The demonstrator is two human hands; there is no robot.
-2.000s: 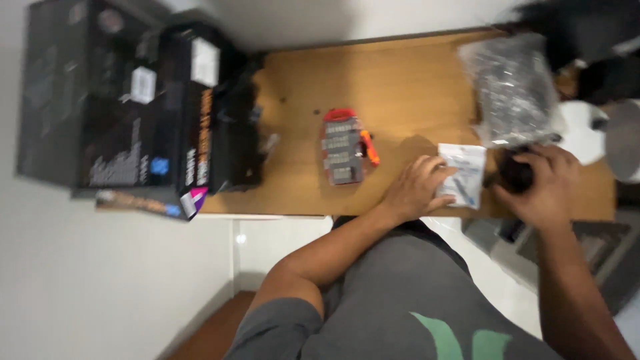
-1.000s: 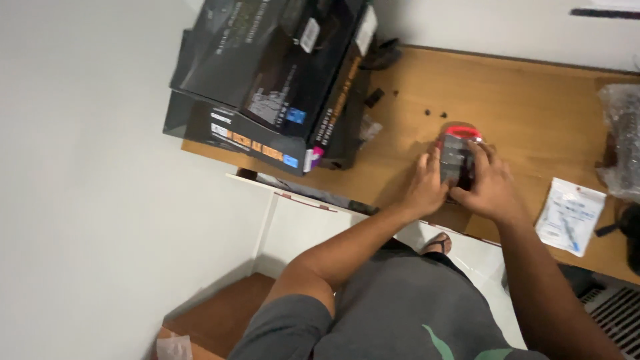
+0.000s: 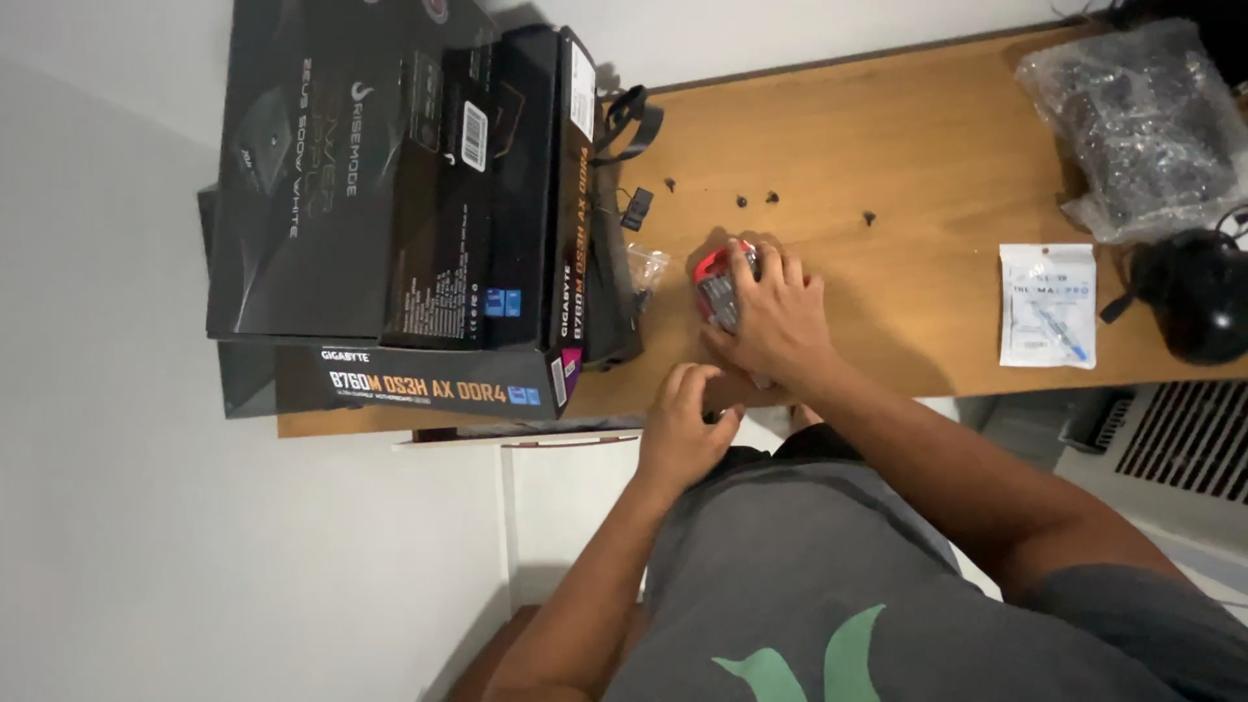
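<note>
A red-and-grey case of small tool bits [image 3: 720, 292] lies on the wooden desk [image 3: 829, 146], partly covered by my right hand [image 3: 777, 307], whose fingers rest around its upper right side. Just in front of the desk's edge is my left hand [image 3: 685, 419], fingers curled and thumb apart; a small dark thing shows between them, too hidden to tell if it is held. Several small black screws [image 3: 742, 201] lie beyond the case. Left of it are a small clear plastic bag [image 3: 645, 263] and a black cable connector [image 3: 638, 209].
Stacked black boxes, a power supply box [image 3: 341, 175] on a motherboard box [image 3: 439, 380], fill the left end. To the right lie a white thermal paste packet [image 3: 1048, 307], bubble wrap [image 3: 1150, 127] and a black rounded object [image 3: 1194, 297]. A vented white panel [image 3: 1185, 439] stands below the desk's right end.
Two seconds ago my hands were at the white packet and the black object; one second ago both were on the bit case. Now my left hand has drawn back from it. The view has shifted.
</note>
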